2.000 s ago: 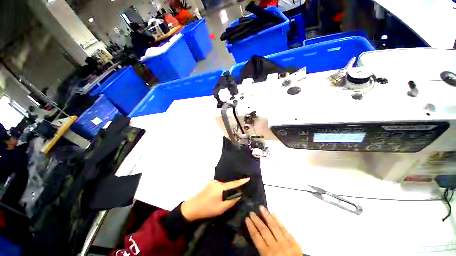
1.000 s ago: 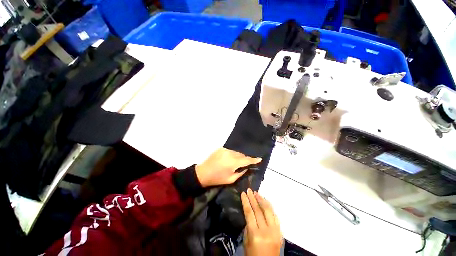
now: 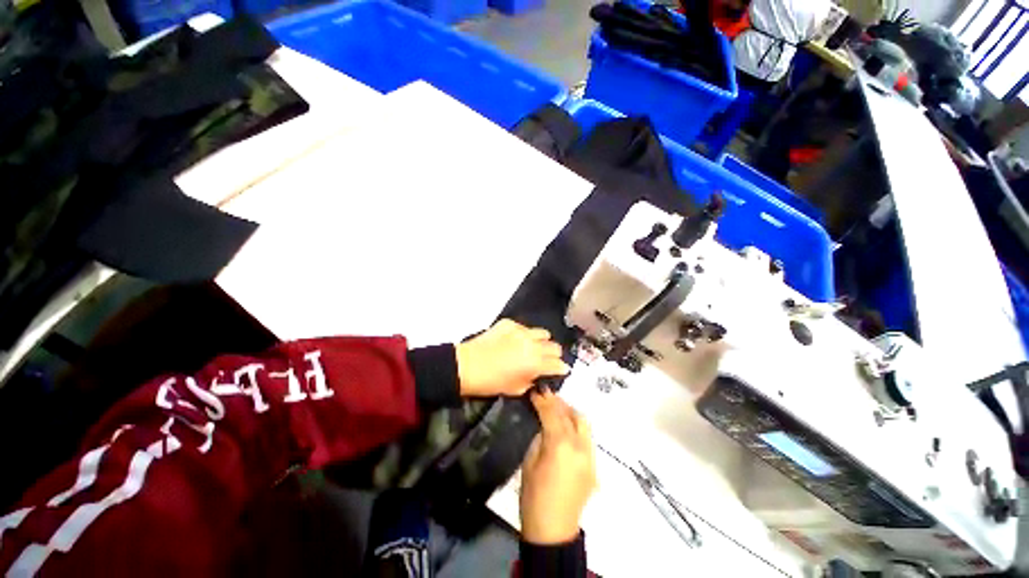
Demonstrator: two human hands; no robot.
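Note:
A black fabric panel [image 3: 570, 257] runs from the blue bin behind the table, past the left end of the sewing machine [image 3: 722, 339], to my hands. Camouflage fabric [image 3: 434, 446] joins it at the near side and hangs over the table's front edge. My left hand [image 3: 513, 359] is closed on the black fabric just in front of the presser foot [image 3: 587, 348]. My right hand [image 3: 556, 457] pinches the fabric edge right beside it, fingertips nearly touching my left. The needle itself is too small to make out.
Thread snips [image 3: 668, 502] lie on the white table [image 3: 418, 192] right of my right hand, by a dark thread. Piled black and camouflage pieces [image 3: 169, 231] lie at left. Blue bins [image 3: 779, 215] stand behind the table.
The fabric has advanced past the machine's left end towards the back. My left hand has moved close to the presser foot. My right hand has gone from lying flat to pinching the fabric. The view has turned.

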